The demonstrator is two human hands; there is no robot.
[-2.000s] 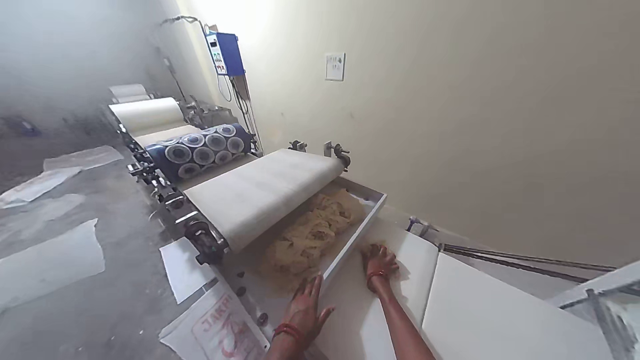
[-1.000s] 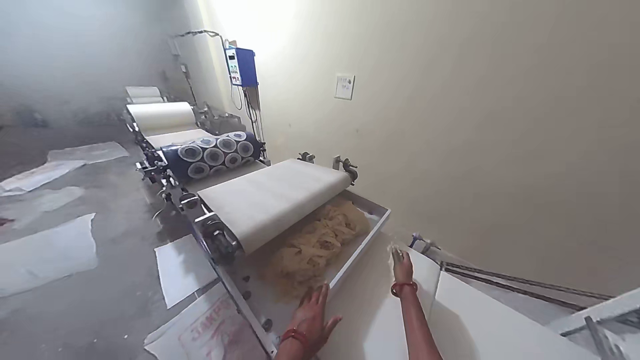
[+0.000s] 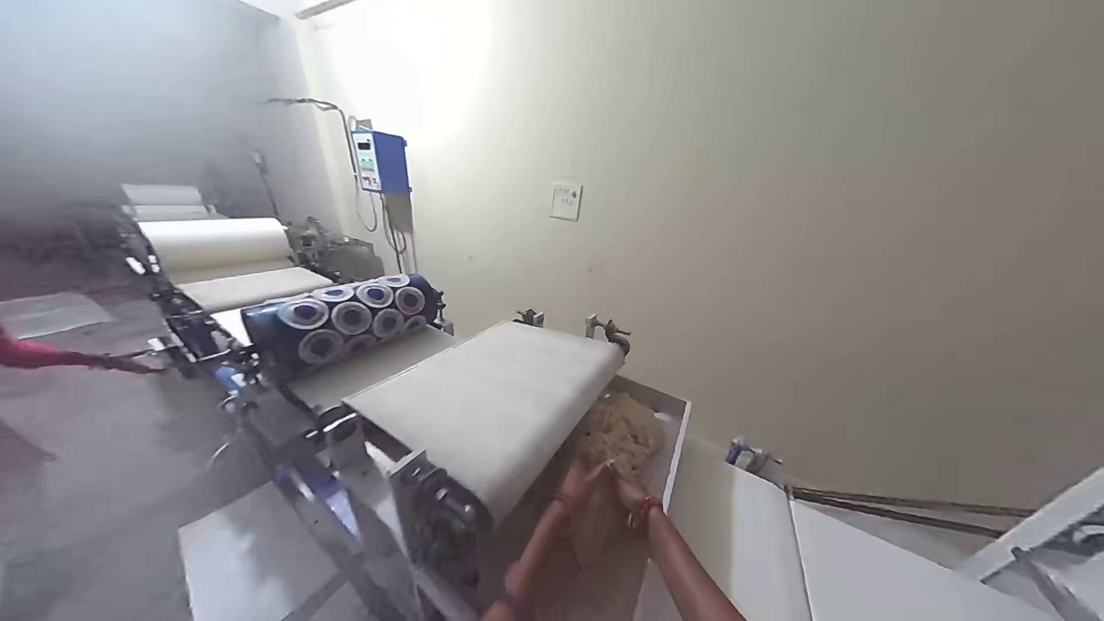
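Observation:
My left hand (image 3: 589,485) and my right hand (image 3: 632,493) are close together inside a metal tray (image 3: 684,431), at the near side of a heap of brown dough-like scraps (image 3: 623,431). Both touch the heap; blur hides whether the fingers grip any of it. Each wrist wears red bands. The tray sits at the end of a pale conveyor belt (image 3: 500,397), whose roller overhangs the tray's left part.
Another pale belt (image 3: 724,526) lies right of the tray. A patterned dark blue roller (image 3: 345,321) and more belts stand farther left. A co-worker's arm in a red sleeve (image 3: 43,354) reaches toward the machine. A blue control box (image 3: 382,161) hangs on the wall.
Both hands have moved into the tray; earlier my right hand was on the belt beside it and my left at its near edge. A co-worker's arm has appeared at the left. The view has shifted.

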